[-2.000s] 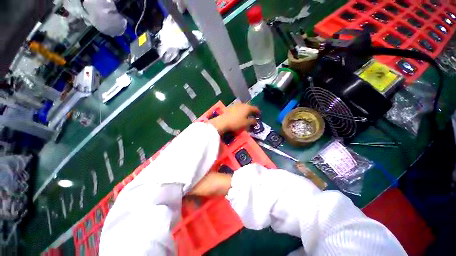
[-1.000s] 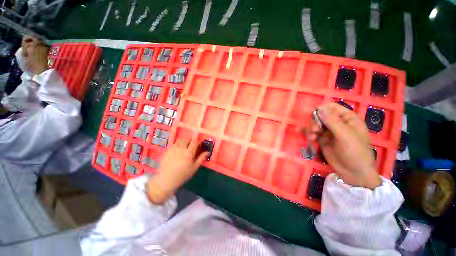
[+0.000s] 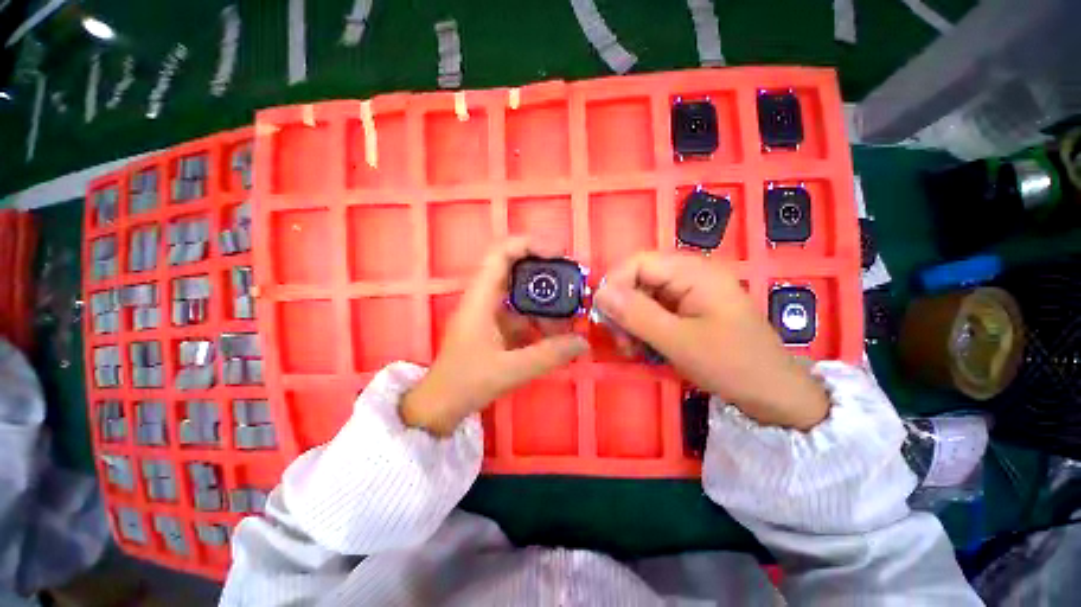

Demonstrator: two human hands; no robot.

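Note:
My left hand (image 3: 480, 344) holds a black smartwatch body (image 3: 547, 288) between thumb and fingers, its round sensor side facing up, above the large-pocket red foam tray (image 3: 311, 246). My right hand (image 3: 699, 326) is at the body's right edge, thumb and finger pinched around something small and shiny, too small to name. Part of a grey metal piece may lie under its fingers, mostly hidden. Several black watch bodies (image 3: 787, 213) sit in the tray's right-hand pockets; one is tilted. The small-pocket tray (image 3: 126, 285) at left holds grey band pieces.
Grey band strips (image 3: 602, 36) lie on green surface beyond the trays. Cream tape strips (image 3: 462, 106) stick to the tray's far edge. At right are a tape roll (image 3: 974, 343), a blue item (image 3: 959, 273), a plastic bag (image 3: 945, 452) and a metal post (image 3: 990, 77).
The view has shifted over the trays. My left hand has lifted a watch body from near the tray's front edge. My right hand has come in beside it.

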